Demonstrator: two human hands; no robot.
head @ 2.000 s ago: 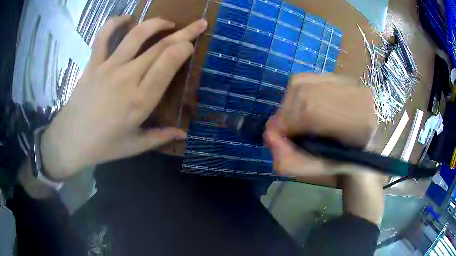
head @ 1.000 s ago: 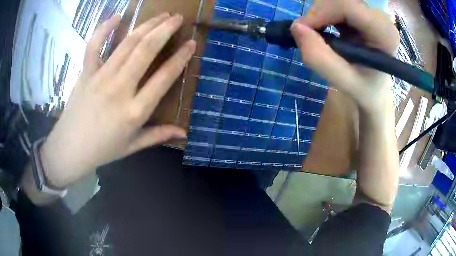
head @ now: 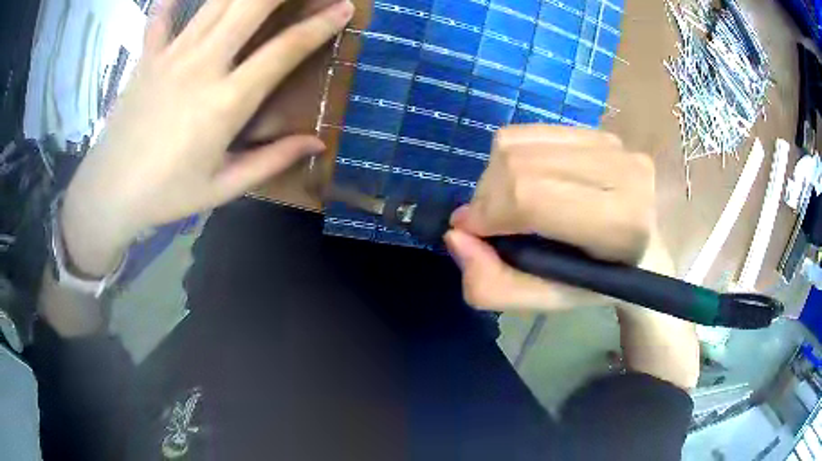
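The blue solar cell string (head: 451, 87), crossed by silver lines, lies flat on the brown tabletop. My right hand (head: 563, 212) is shut on the black soldering iron (head: 613, 277). Its blurred metal barrel points left over the string's near left corner; the exact tip contact cannot be made out. My left hand (head: 194, 108) is bare with fingers spread, left of the string, its fingertips by a thin silver bus ribbon (head: 323, 112) that runs beside the string's left edge. A short silver strip lies across the string's upper right part.
A loose pile of short silver ribbons (head: 721, 81) lies at the right. Two white strips (head: 764, 216) lie below it. White sheets (head: 86, 63) are at the far left. The brown tabletop (head: 640, 99) ends close to my dark clothing. Blue things show at the top right.
From one second ago, my right hand and the iron have moved from the string's upper part to its near left corner. My left hand has shifted slightly. The string sits higher in the view.
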